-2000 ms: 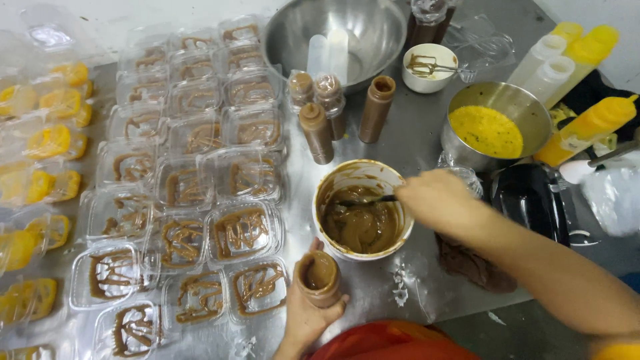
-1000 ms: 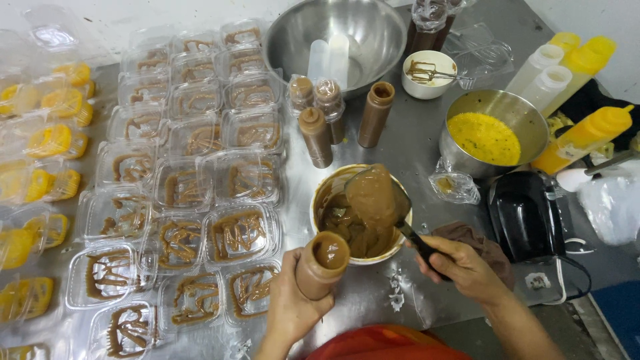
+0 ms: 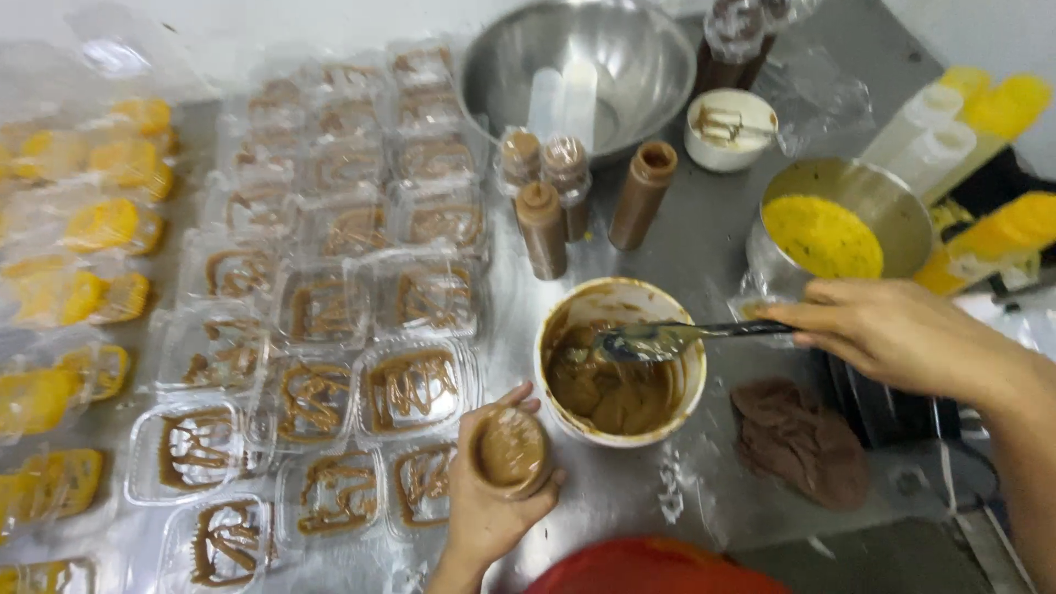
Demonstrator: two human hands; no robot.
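My left hand point(image 3: 503, 503) grips an uncapped bottle point(image 3: 510, 454) whose wide mouth is filled with brown cream. In my right hand point(image 3: 866, 330) is the black handle of a large spoon point(image 3: 652, 341); its coated bowl is over the white tub point(image 3: 620, 437) of brown cream. The tub stands just right of the bottle. Beyond it are an open brown-filled bottle point(image 3: 642, 198) and a capped squeeze bottle point(image 3: 542, 235) with two plastic-wrapped ones behind. Rows of clear plastic containers point(image 3: 412, 392) with brown drizzle lie to the left.
A large steel bowl point(image 3: 577, 66) stands at the back, near a small white bowl point(image 3: 730, 132) with a whisk attachment. At right are a steel bowl of yellow mixture point(image 3: 825, 235), yellow squeeze bottles point(image 3: 1002, 239) and a brown cloth point(image 3: 800, 445). Yellow-filled containers point(image 3: 107, 227) line the far left.
One second ago the spoon was raised with a heap of cream; now it is over the tub without that heap. The bottle's mouth, lower in cream before, is now full.
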